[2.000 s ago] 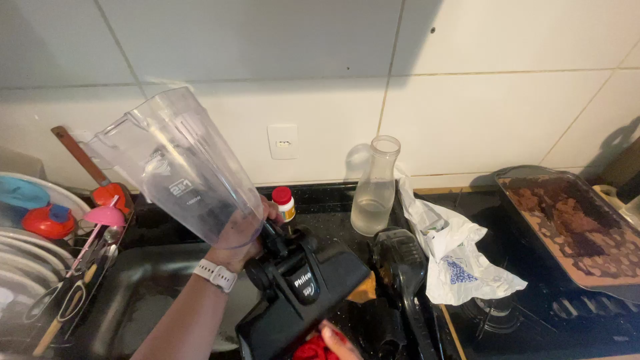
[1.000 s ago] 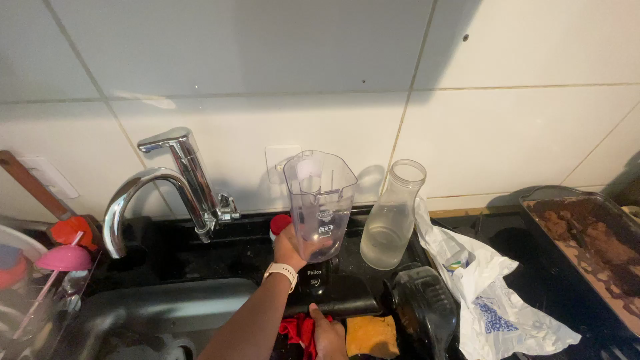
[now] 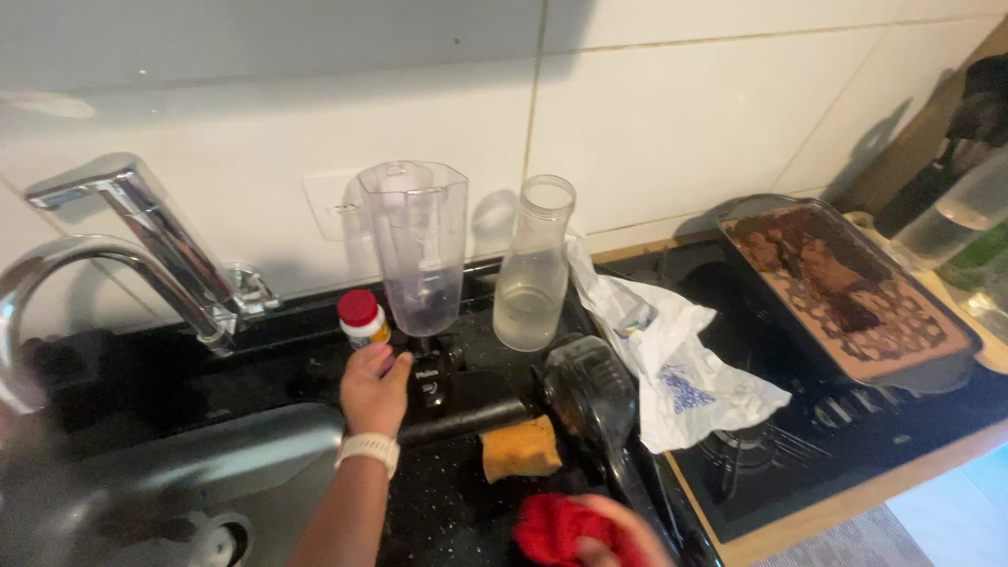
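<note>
My left hand (image 3: 376,390), with a light wristband, is at the small white bottle with a red cap (image 3: 361,319); whether the fingers grip it is unclear. Behind and right of that hand, the clear plastic container (image 3: 421,260) stands upright near the wall, above the black Philco floor head (image 3: 465,398) lying on the counter. My right hand (image 3: 622,535), blurred at the bottom edge, holds a crumpled red cloth (image 3: 567,529). Between the hands lies an orange cloth or sponge (image 3: 521,449). A glass carafe (image 3: 531,276) holding some cloudy liquid is right of the container.
A steel sink (image 3: 173,472) and chrome faucet (image 3: 142,228) are at left. Right of the carafe are a black appliance part (image 3: 594,394) and a crumpled white plastic bag (image 3: 677,378). A baking pan of chocolate dessert (image 3: 850,299) rests on the black cooktop (image 3: 882,425).
My left hand has let go of the clear container, which was held tilted two seconds ago and now stands upright. My right hand has moved right from the floor head with the red cloth.
</note>
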